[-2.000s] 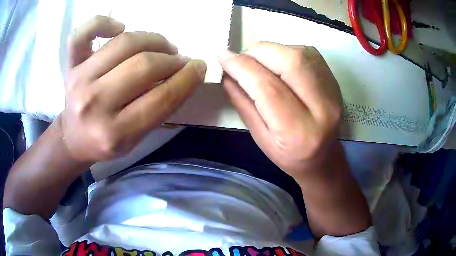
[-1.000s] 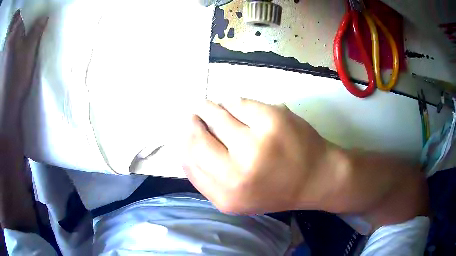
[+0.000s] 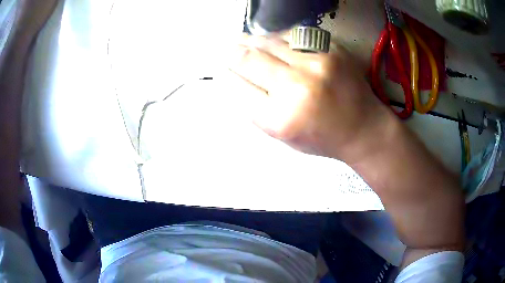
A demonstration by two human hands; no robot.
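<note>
A white garment piece, strongly overexposed, lies over the left and middle of the tabletop, with thin fold or edge lines running down it. My right hand is blurred, its fingers bunched on the cloth just below the dark sewing machine head. The fingertips and the cloth under them are washed out. My left hand is at the top left, cut off by the picture's edge; mostly the forearm shows and its fingers are not visible. The needle area is hidden.
A ribbed cream knob sits beside the machine head, and another knob is at the top right. Scissors with red and yellow loops lie on a red patch. A small pointed tool and a pale bundle are at the right table corner.
My right hand has moved up and slightly right, towards the machine head, which now shows. The cloth's lower folds have shifted. My left hand's fingers have gone out of the top left.
</note>
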